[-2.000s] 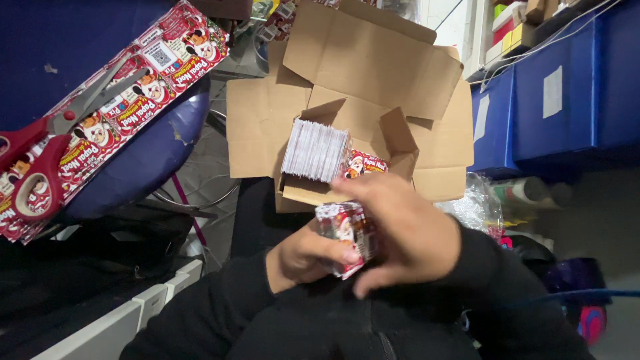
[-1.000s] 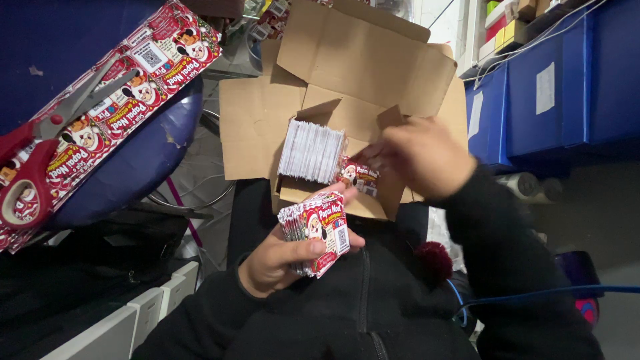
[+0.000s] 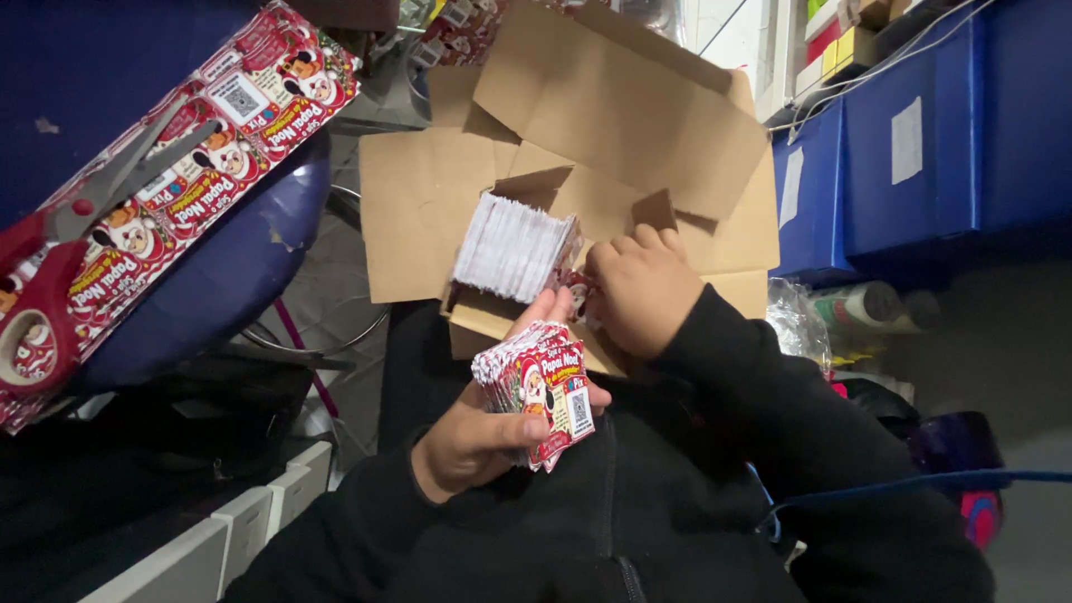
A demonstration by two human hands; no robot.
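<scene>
My left hand (image 3: 481, 431) holds a fanned stack of red printed Santa cards (image 3: 548, 389), thumb on the front card, just below an opened cardboard box (image 3: 435, 209). A thick row of white-edged cards (image 3: 512, 245) stands on edge in the left part of the box. My right hand (image 3: 649, 289) reaches into the box's right part, its fingertips at the inner flap. Red cards in there are partly covered by it; whether it grips any cannot be told.
On a blue seat (image 3: 276, 243) at left lie uncut red card sheets (image 3: 209, 176) with red-handled scissors (image 3: 79, 209) on top. Blue bins (image 3: 888, 151) stand at right, near clear plastic wrap (image 3: 796, 322). A blue cord (image 3: 921, 481) crosses at lower right.
Two seconds ago both my hands were together at the stack. My right hand has since left it for the box; my left has kept the stack, now showing fanned.
</scene>
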